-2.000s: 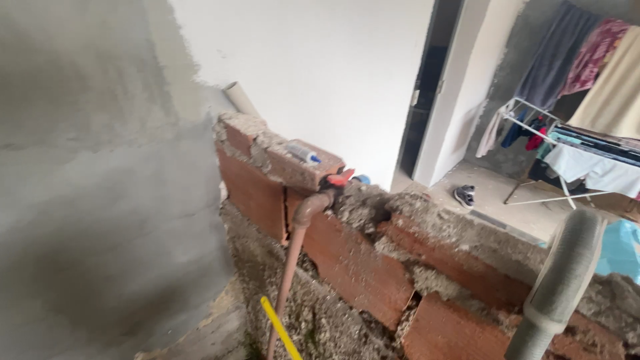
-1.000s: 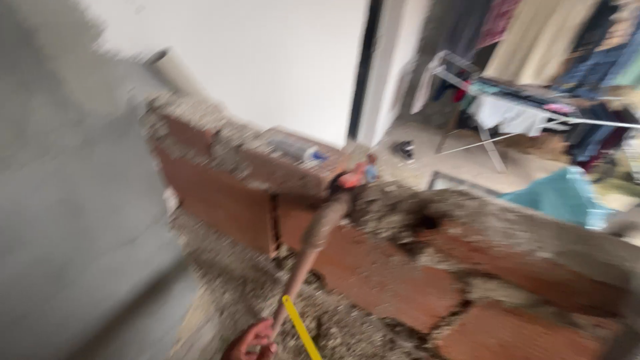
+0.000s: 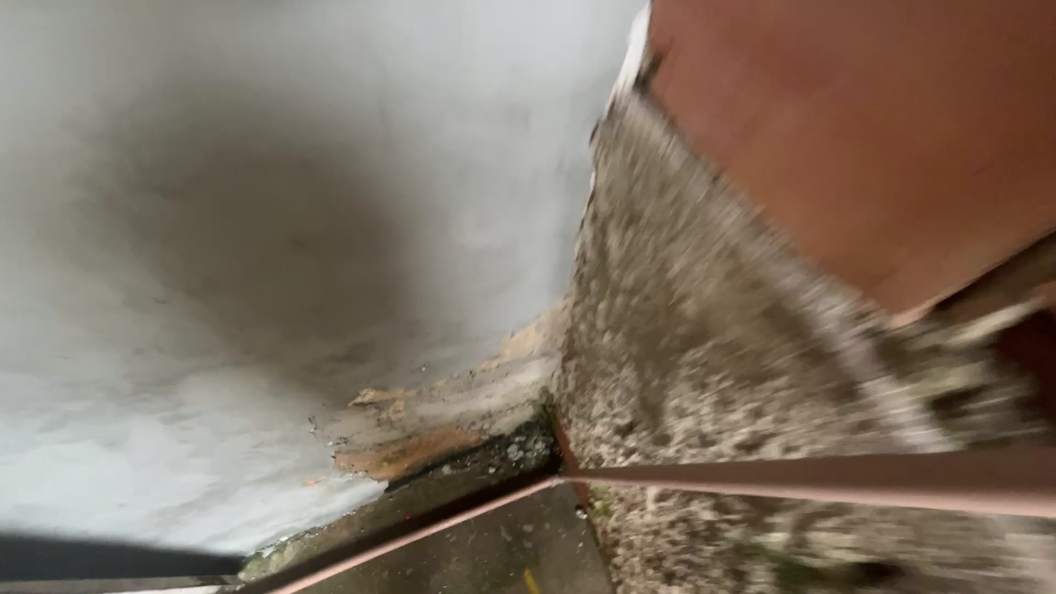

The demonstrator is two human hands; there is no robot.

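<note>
Neither my left hand nor my right hand shows in the head view. A brown pipe (image 3: 808,483) crosses the lower right and meets a corner, where a thin pinkish-brown pipe (image 3: 429,530) runs on toward the lower left. A small piece of something yellow (image 3: 532,582) shows at the bottom edge. The rough mortar of a wall (image 3: 685,330) fills the middle right, with a red clay block (image 3: 858,140) above it. Parts of the picture are blurred.
A grey plastered wall (image 3: 272,206) takes up the left side, its lower edge broken and bare. Below the corner lies a dark, damp-looking floor (image 3: 470,561). A dark straight-edged thing (image 3: 107,559) sits at the lower left.
The view has swung down and closer to the wall corner. The wall top with the red-handled valve, the drying rack and the hand seen low on the pipe one second ago are out of view.
</note>
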